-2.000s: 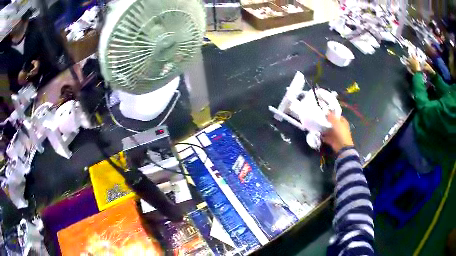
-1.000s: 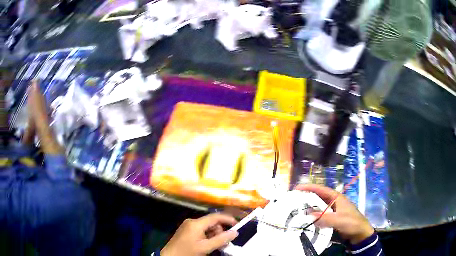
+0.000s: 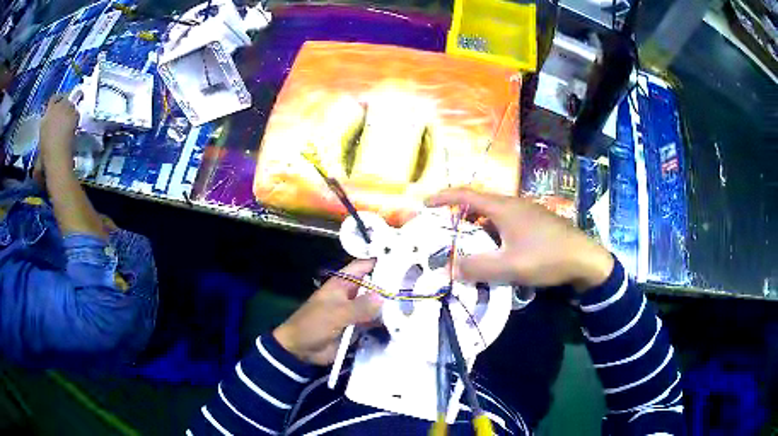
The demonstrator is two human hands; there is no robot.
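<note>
A white plastic housing (image 3: 397,366) is held over my lap, just in front of the orange pad (image 3: 392,85). Its round slotted part faces up, with its flat rectangular part toward me. My left hand (image 3: 328,319) grips its left side. My right hand (image 3: 533,243) rests on its upper right, fingers over the round part. Thin red, yellow and black wires (image 3: 409,295) leave its centre. Black sleeved cables (image 3: 452,349) with yellow ends hang toward me, and another sleeved cable (image 3: 341,196) sticks out from the upper left lobe over the pad.
A yellow tray (image 3: 525,38) with small screws stands behind the pad. A black screwdriver (image 3: 601,89) and a silver-white box (image 3: 563,72) are right of it. White housings (image 3: 205,81) lie at the left, where a person in a blue sleeve (image 3: 89,264) works. Blue printed sheets (image 3: 661,179) cover the right.
The view has moved closer over the pad. The housing is now turned more upright, and both hands are on it. A sleeved cable now leans left over the pad.
</note>
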